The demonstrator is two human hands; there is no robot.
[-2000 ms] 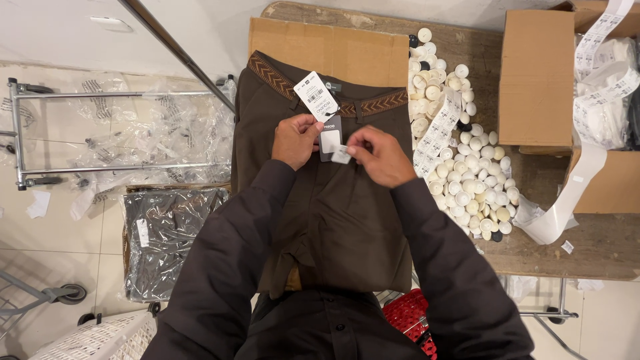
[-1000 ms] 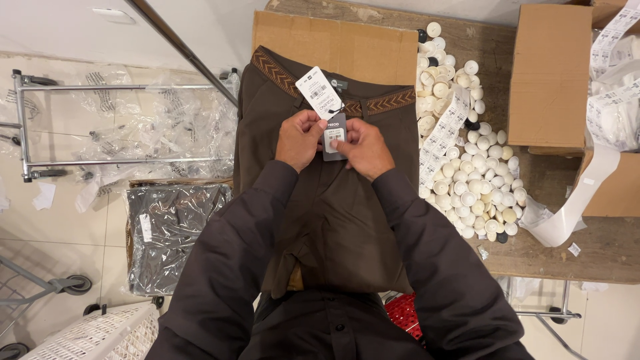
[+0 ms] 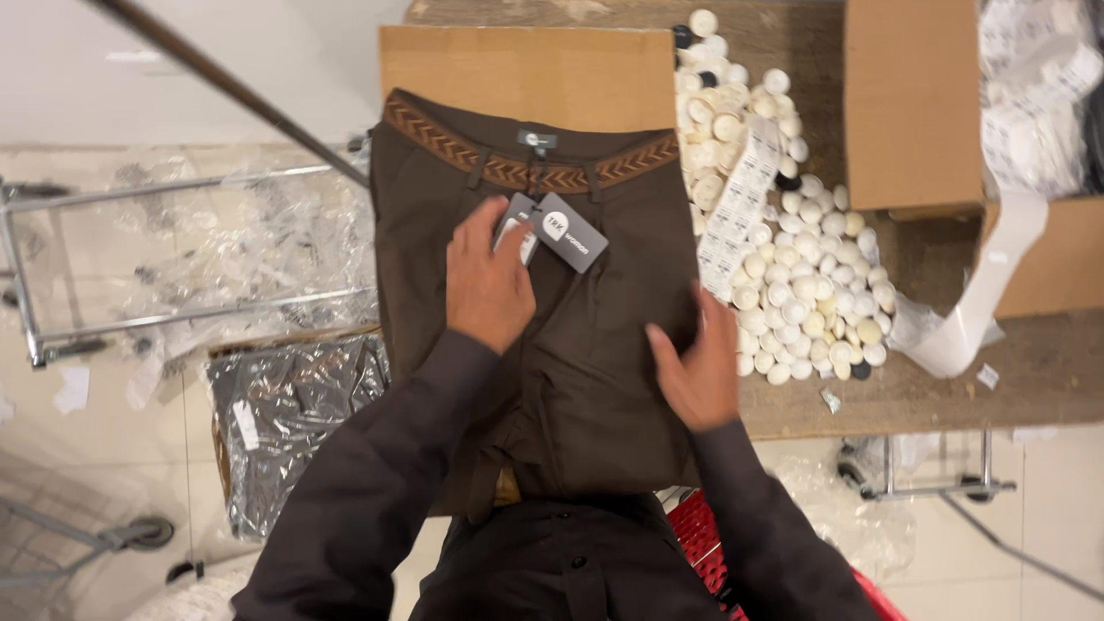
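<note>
Dark brown trousers (image 3: 638, 302) lie waistband up over a cardboard sheet, with a patterned brown belt (image 3: 448, 153) through the loops. Two grey hang tags hang from the waist; the front tag (image 3: 571, 233) lies flat on the cloth. My left hand (image 3: 492, 276) rests at the rear tag (image 3: 516, 231), fingertips beside or on its white sticker; whether it grips the tag is unclear. My right hand (image 3: 700, 362) is at the trousers' right edge, thumb and fingers apart, holding nothing visible.
Beneath the trousers lies a cardboard sheet (image 3: 526, 69). White round discs (image 3: 802, 293) and a label strip (image 3: 740, 203) cover the wooden table (image 3: 931, 405) at right. An open cardboard box (image 3: 914, 103) holds label rolls. Bagged dark garments (image 3: 297, 423) and a metal rack (image 3: 172, 328) stand at left.
My right hand has left the tags and moved right to the trousers' edge. The white tag held up earlier no longer shows its white face; grey tag faces now show on the trousers.
</note>
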